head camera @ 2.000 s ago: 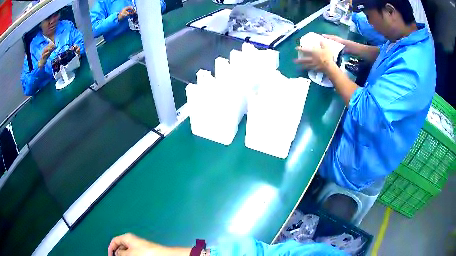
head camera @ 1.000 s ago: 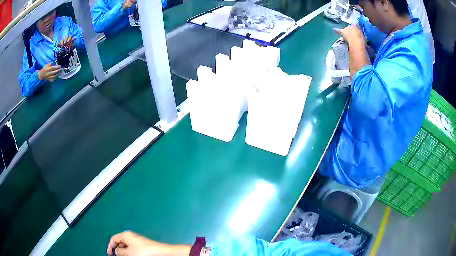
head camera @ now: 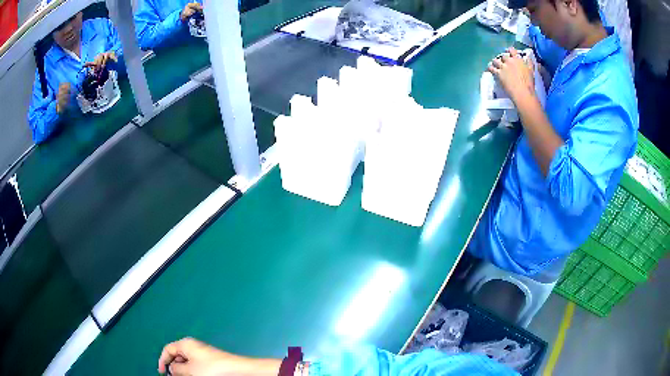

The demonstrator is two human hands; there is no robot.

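Note:
My right hand [head camera: 188, 358] is at the bottom edge of the view, left of centre, partly cut off, with a dark red band at the wrist. Its fingers are curled, and a small dark spot shows at the fingertips. I cannot tell whether this is a held part or shadow. My left hand is out of view. Blank white housing panels [head camera: 408, 169] stand upright in two groups on the glossy green bench [head camera: 242, 275], beyond my hand.
A worker in a blue smock [head camera: 580, 147] handles a white unit [head camera: 501, 92] at the right. A dark conveyor [head camera: 139, 198] with white rails and a post [head camera: 233, 95] is at left. Dark bin [head camera: 540, 341] with plastic bags [head camera: 507, 352] and green crates [head camera: 617, 235] are lower right.
The worker at the right has shifted the white unit nearer their body, and their hands have moved over it. The worker across the conveyor has moved their hands. My right hand is nearly unchanged.

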